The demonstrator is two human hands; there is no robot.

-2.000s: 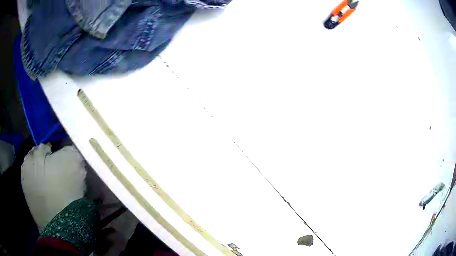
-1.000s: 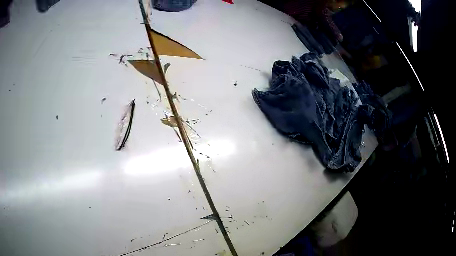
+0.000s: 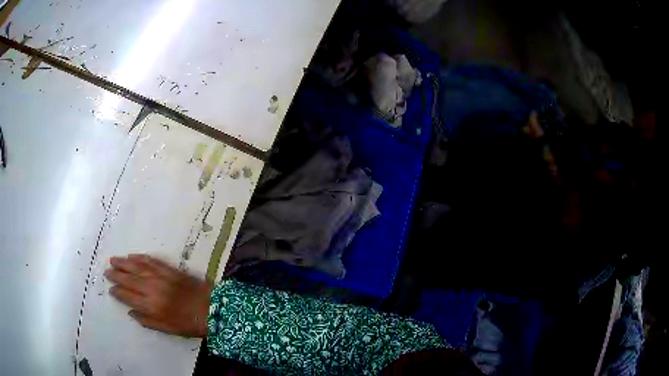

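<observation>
My right hand (image 3: 158, 294) lies palm down on the white table (image 3: 44, 220), near its edge at the lower left of the view. Its fingers point left, a little apart, and it holds nothing that I can see. A green sleeve with a white leaf pattern (image 3: 293, 330) covers the forearm, which reaches in from the lower right. My left hand is not in view. No garment or cutting tool shows in the visible hand.
Blue crates (image 3: 400, 220) stand below the table edge, with crumpled greyish cloth (image 3: 308, 213) and a pale bundle (image 3: 389, 84). A dark joint (image 3: 198, 125) crosses the table, with thread bits around it. A yellowish tape strip (image 3: 221, 242) lies by the hand. The right side is dark.
The view has swung to the table edge and the crates. The dark blue garment seen on the table is out of view. My right hand now shows on the table.
</observation>
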